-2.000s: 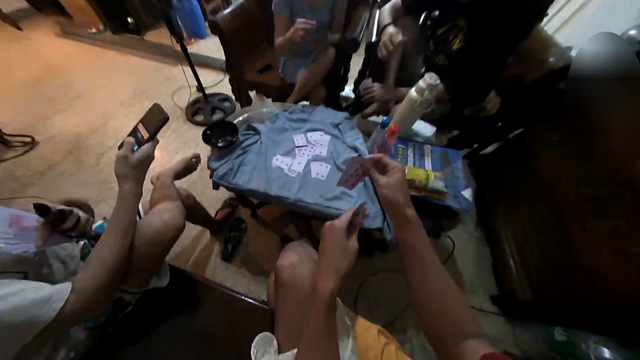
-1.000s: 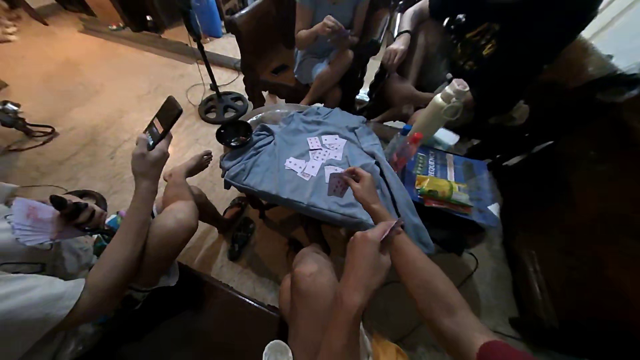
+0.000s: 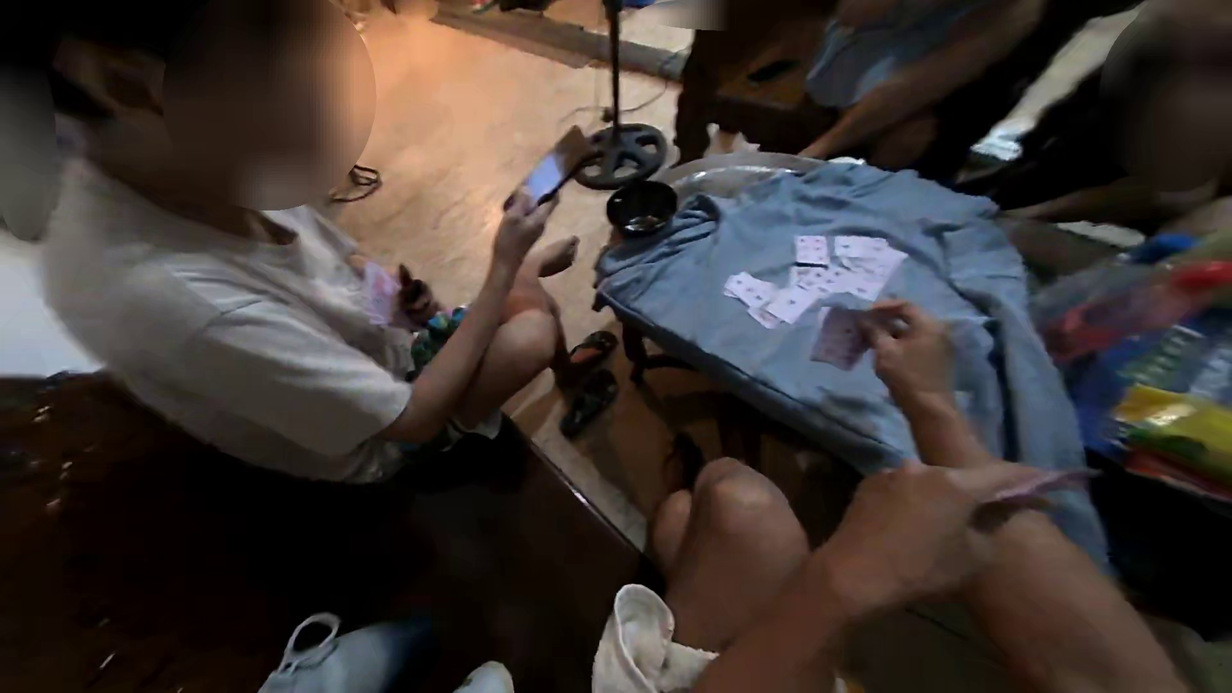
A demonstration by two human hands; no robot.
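Between the fingers of my right hand (image 3: 912, 351) is a playing card or a few held together (image 3: 839, 339), above the near part of a table draped with a blue-grey cloth garment (image 3: 751, 337). Just beyond it, several playing cards (image 3: 828, 279) lie spread and overlapping on the cloth. My left hand (image 3: 914, 529), closer to me, crosses over my right forearm and grips more playing cards (image 3: 1039, 486), seen nearly edge-on. How many cards each hand holds I cannot tell.
At left, a person (image 3: 260, 337) in a light shirt holds up a phone (image 3: 558, 171) and has cards in the other hand. A black bowl (image 3: 642, 207) stands at the table's left corner. Colourful packages (image 3: 1179, 414) lie at right. A round stand base (image 3: 621, 157) rests on the floor.
The view has swung left, bringing more of the person at left into sight. My right hand still holds its card near the pile, and my left hand now crosses over my right forearm.
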